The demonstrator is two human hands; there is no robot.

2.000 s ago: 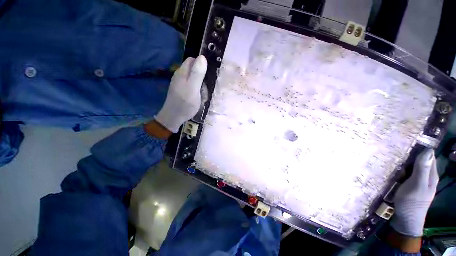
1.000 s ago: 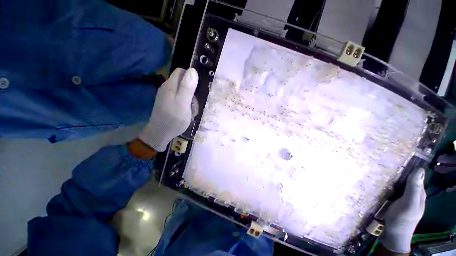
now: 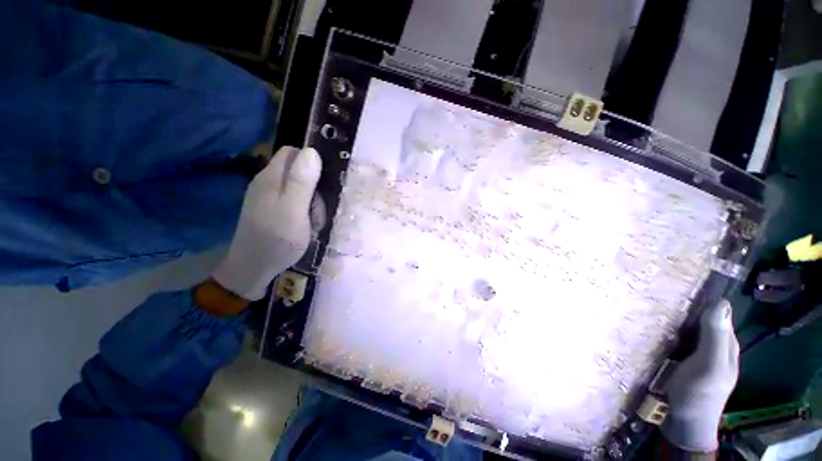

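The test fixture (image 3: 505, 270) is a black-framed base with a pale, stained, brightly lit plate full of tiny pins. It lies tilted in view. Small cream two-hole blocks (image 3: 582, 113) sit on its edges. My left hand (image 3: 270, 221), in a white knit glove, grips the fixture's left edge with the thumb on top. My right hand (image 3: 705, 383), also gloved in white, grips the right edge near the lower corner. The fingers of both hands are hidden beyond the frame.
Wide grey-white ribbon cables (image 3: 577, 49) run behind the fixture. Another person's blue smock (image 3: 117, 144) is at the left. At the right, a green bench (image 3: 793, 198) holds a dark mouse-like object (image 3: 777, 284), a yellow piece (image 3: 805, 248) and a green circuit board (image 3: 766, 416).
The fixture and both gripping hands have shifted left and a little down in the view. More of the bench and ribbon cables shows. The coloured buttons on the front edge no longer show.
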